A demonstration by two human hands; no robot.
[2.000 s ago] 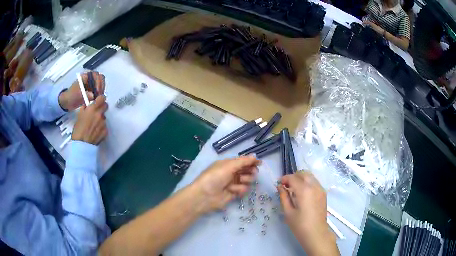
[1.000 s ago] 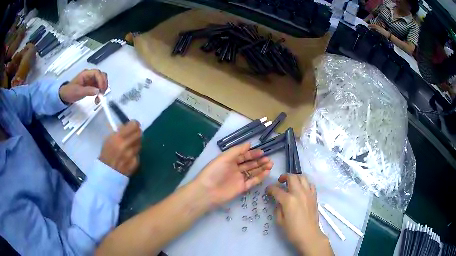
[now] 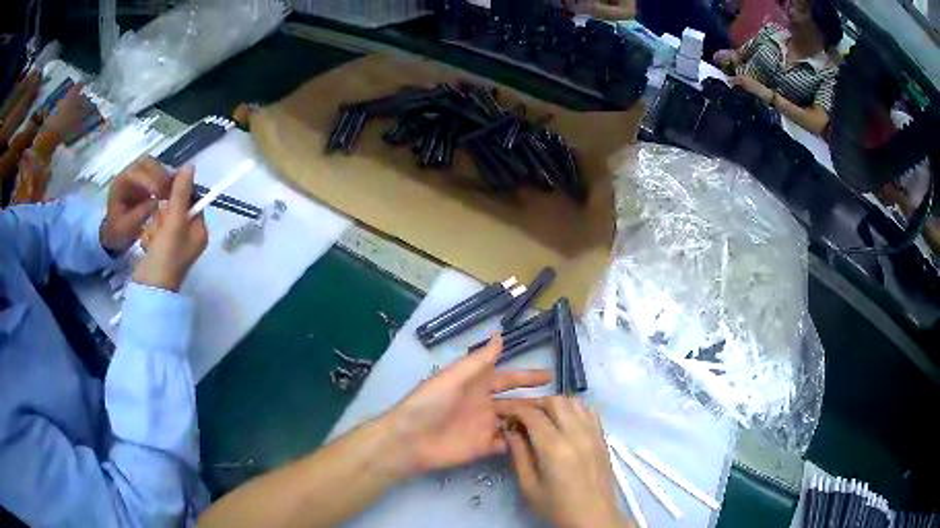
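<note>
My left hand [image 3: 450, 413] is palm up over the white sheet [image 3: 371, 397], thumb and index finger apart. My right hand [image 3: 562, 454] has its fingertips against the fingers of my left hand; any small part between them is hidden. Small silvery metal fittings [image 3: 484, 477] lie on the sheet below the hands, partly covered by them. Black tubes [image 3: 570, 351] lie just beyond the hands; two tubes with white ends [image 3: 469, 315] lie side by side at their left. White rods [image 3: 646, 481] lie right of my right hand.
A heap of black tubes [image 3: 454, 129] lies on brown paper [image 3: 412, 206]. A clear bag of white pieces [image 3: 711, 299] is at right. Dark metal pieces [image 3: 351, 368] lie on the green surface. A neighbour in a blue shirt [image 3: 88, 382] works at left. More rod-fitted tubes [image 3: 850, 505] are bottom right.
My left hand turned palm up, showing a small silvery piece on its fingers a second ago. My right fingers have since moved onto it. The camera view has shifted slightly.
</note>
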